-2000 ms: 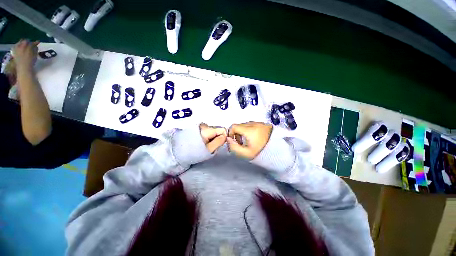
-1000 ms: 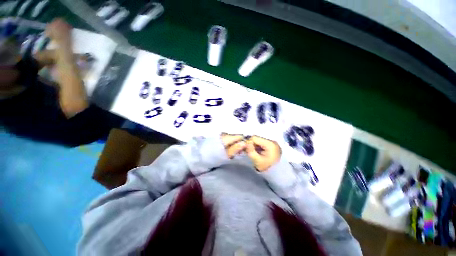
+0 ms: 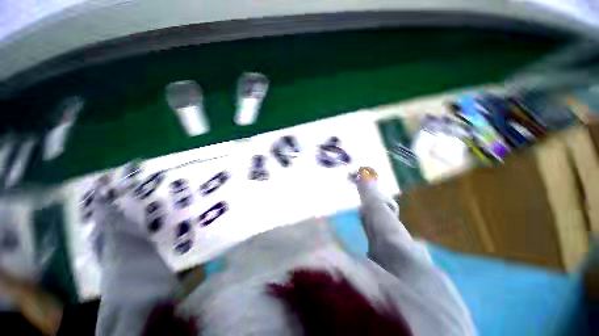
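Observation:
The head view is blurred. My right hand [image 3: 368, 174] is small at the right part of the white bench [image 3: 289, 193], just below a small cluster of dark oval panels [image 3: 333, 153]; a dark bit shows at its fingers, but I cannot tell if it is held. My left hand [image 3: 105, 187] is a blur at the bench's left part, among loose dark panels, its fingers not clear. More dark oval panels [image 3: 213, 212] lie spread on the bench. Other clusters [image 3: 286, 150] lie near the middle.
White handheld devices [image 3: 251, 98] lie on the green belt [image 3: 328, 82] behind the bench. A green mat strip [image 3: 400, 151], white devices [image 3: 441, 147] and colour sheets [image 3: 486, 125] are at the right end. A brown carton [image 3: 486, 203] stands below. Another person's arm [image 3: 29, 295] shows lower left.
The view has turned. My hands, together at the bench's front edge before, are now apart: left out over the left panels, right near the right cluster.

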